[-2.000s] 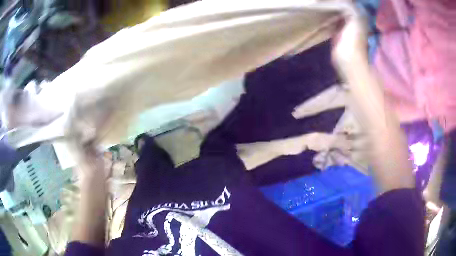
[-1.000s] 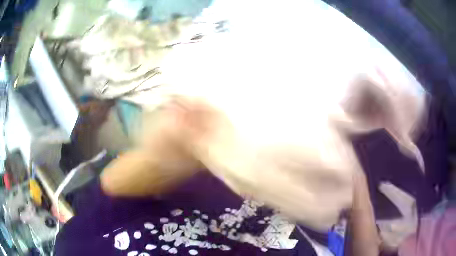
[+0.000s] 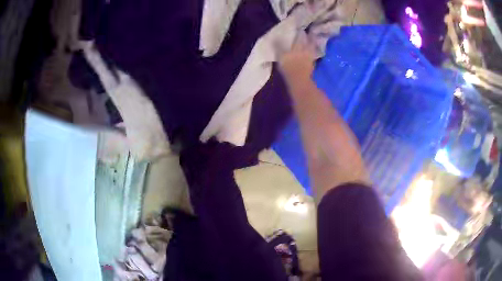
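Observation:
My right hand (image 3: 297, 55) reaches up from the lower right, over the edge of the blue plastic basket, onto a heap of beige cloth pieces (image 3: 325, 24). Its fingertips are blurred against the cloth, so I cannot tell whether they grip it. A long beige strip (image 3: 236, 104) runs down and left from beside the hand over dark purple cloth. Another beige strip (image 3: 217, 24) lies at the top centre. A blurred pale strip (image 3: 137, 110) lies at the left. My left hand is not in view.
The blue basket (image 3: 380, 110) stands right of my forearm. A pale blue-white panel (image 3: 60, 186) is at the left, with a crumpled beige heap (image 3: 148, 252) at its lower right. Purple glints and bright glare show at the right. A pale floor patch (image 3: 275, 192) shows below centre.
The view has swung down to the lap and basket. The large pale garment that both hands held is out of view. My right hand has come to the beige heap; my left hand has left the picture.

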